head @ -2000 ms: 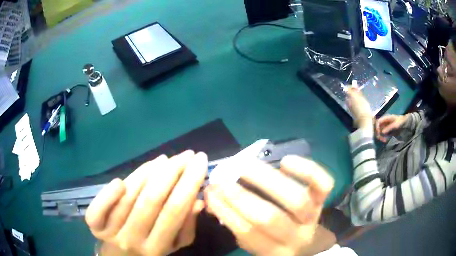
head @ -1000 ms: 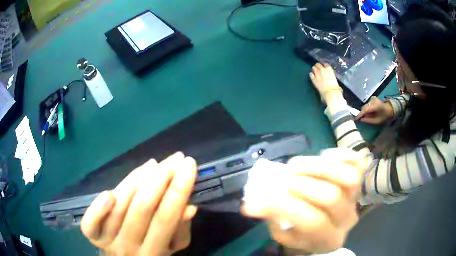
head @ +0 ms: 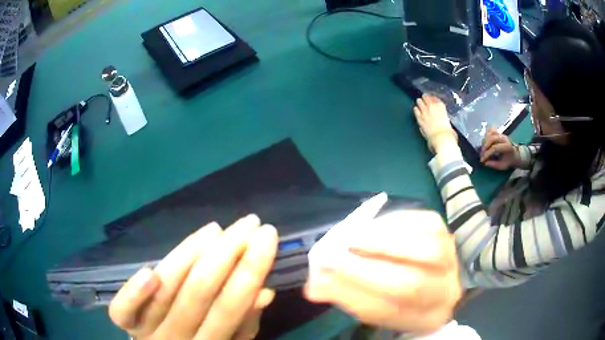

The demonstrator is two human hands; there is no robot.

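Note:
A closed laptop (head: 86,277), a grey-black slab with layered edges, is held tilted above a black mat (head: 265,169), its port edge towards me. A blue port shows between my hands. My left hand (head: 199,282) grips the laptop around its near edge, left of the port. My right hand (head: 391,272) holds a white wipe (head: 348,229) against the port edge, right of the blue port. The wipe and hand hide the edge there. Both hands are somewhat blurred and cut off below.
A person in a striped sleeve (head: 464,212) works at right on a film-covered laptop (head: 487,106). A black pad with a pale top (head: 199,36), a white bottle (head: 129,109), a pen tray (head: 63,133), a cable (head: 318,50) and white labels (head: 28,189) lie on the green bench.
My right hand and the wipe have moved left along the port edge since a second ago, covering ports seen then. The other person's hands have moved down from the film-covered laptop's keyboard since two seconds ago.

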